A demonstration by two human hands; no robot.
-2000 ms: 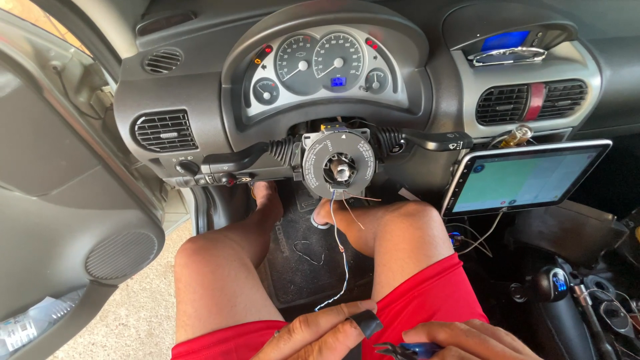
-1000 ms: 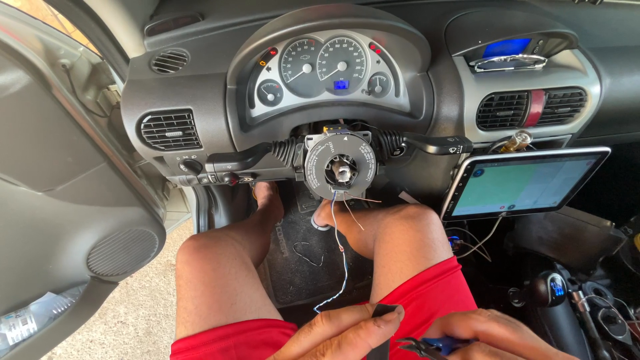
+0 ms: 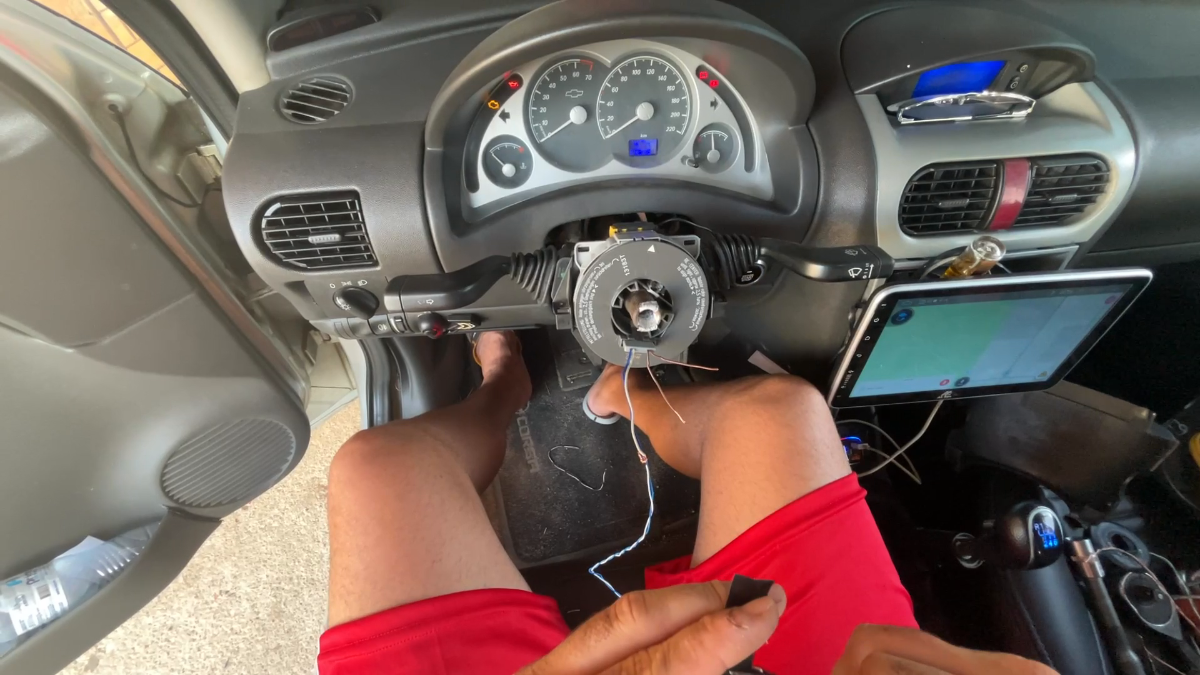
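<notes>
At the bottom centre my left hand (image 3: 670, 626) pinches a short piece of black tape (image 3: 748, 591) between thumb and fingertips. To its right, at the lower edge, my right hand (image 3: 923, 652) is only partly in view; its fingertips and whatever they hold are hidden or cut off. A twisted blue and white wire (image 3: 647, 511) hangs from the round black clock spring (image 3: 597, 291) on the bare steering column and runs down behind my left hand. Two thin copper-coloured wires (image 3: 667, 394) stick out below the clock spring, loose at their ends.
Stalk levers (image 3: 450, 286) flank the column below the lit instrument cluster (image 3: 619, 122). A tablet-like screen (image 3: 994, 337) with a white cable stands at the right, above the gear knob (image 3: 1029, 534). The open door (image 3: 103, 375) is at the left. A wire scrap lies on the floor mat (image 3: 586, 511).
My right hand has moved down and right, partly out of view. The pliers seen in it earlier no longer show. My left hand still pinches the black piece.
</notes>
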